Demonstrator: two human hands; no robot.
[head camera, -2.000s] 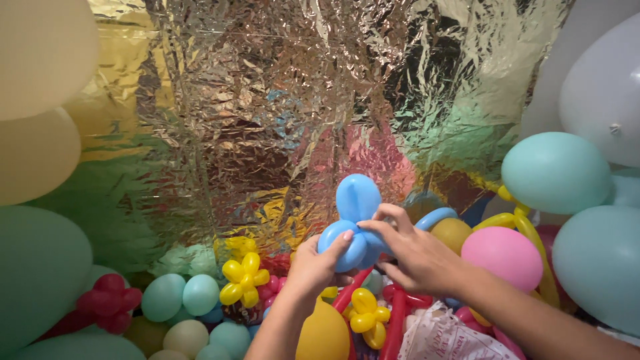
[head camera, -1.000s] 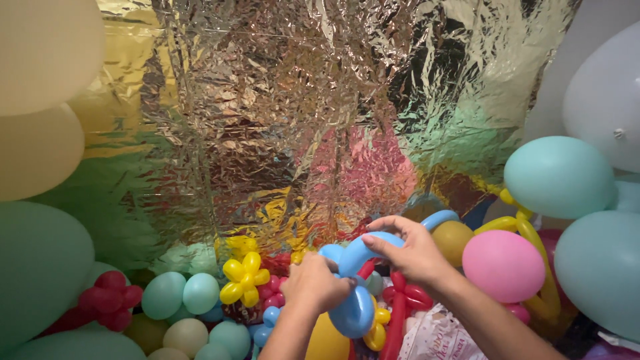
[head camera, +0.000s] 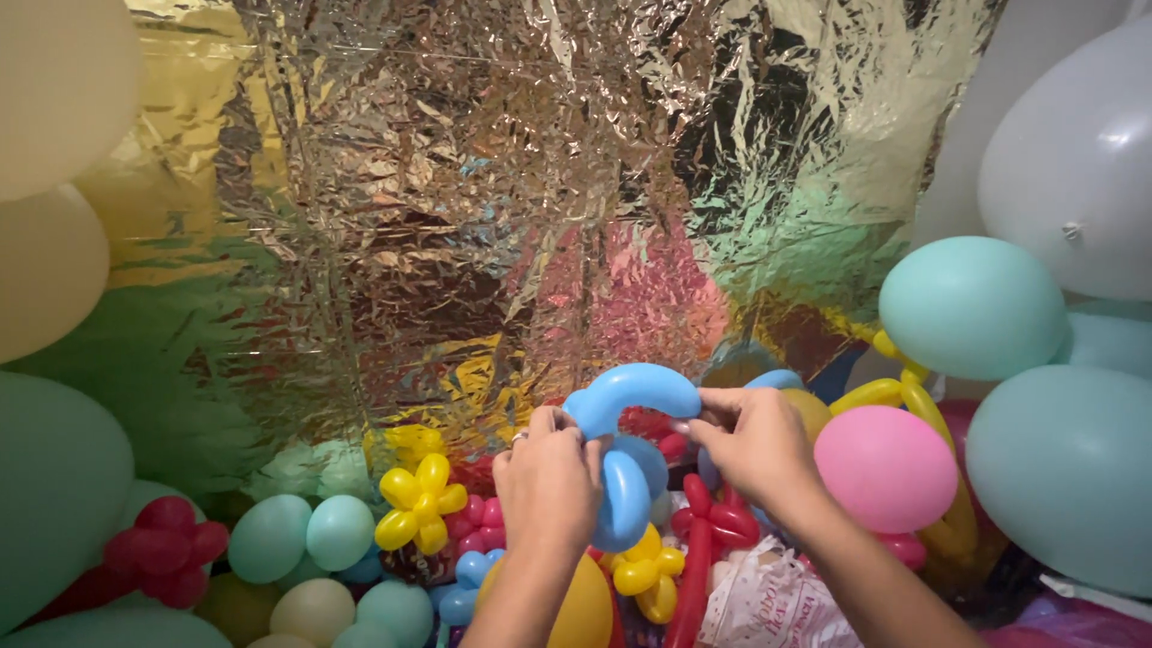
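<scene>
A long blue modelling balloon (head camera: 643, 391), partly twisted into rounded loops, is held between both hands. My left hand (head camera: 549, 477) grips the twisted part, with blue lobes beside and below its fingers; a ring is on one finger. My right hand (head camera: 751, 441) pinches the balloon at the right end of its curved upper segment, between thumb and fingers. Another stretch of blue balloon shows behind the right hand. Below the hands are a yellow balloon flower (head camera: 657, 571), a red twisted balloon (head camera: 697, 558) and a round yellow balloon (head camera: 580, 612).
Crumpled gold foil (head camera: 450, 180) hangs ahead. At left are large cream and green balloons, a dark pink balloon cluster (head camera: 166, 549) and another yellow balloon flower (head camera: 421, 504). At right are a pink balloon (head camera: 886, 468), teal balloons (head camera: 972, 306) and a printed plastic bag (head camera: 774, 598).
The blue balloon's compact rounded lobes were held together two seconds ago; now a curved segment arches between the hands. My right hand has moved right, away from my left hand.
</scene>
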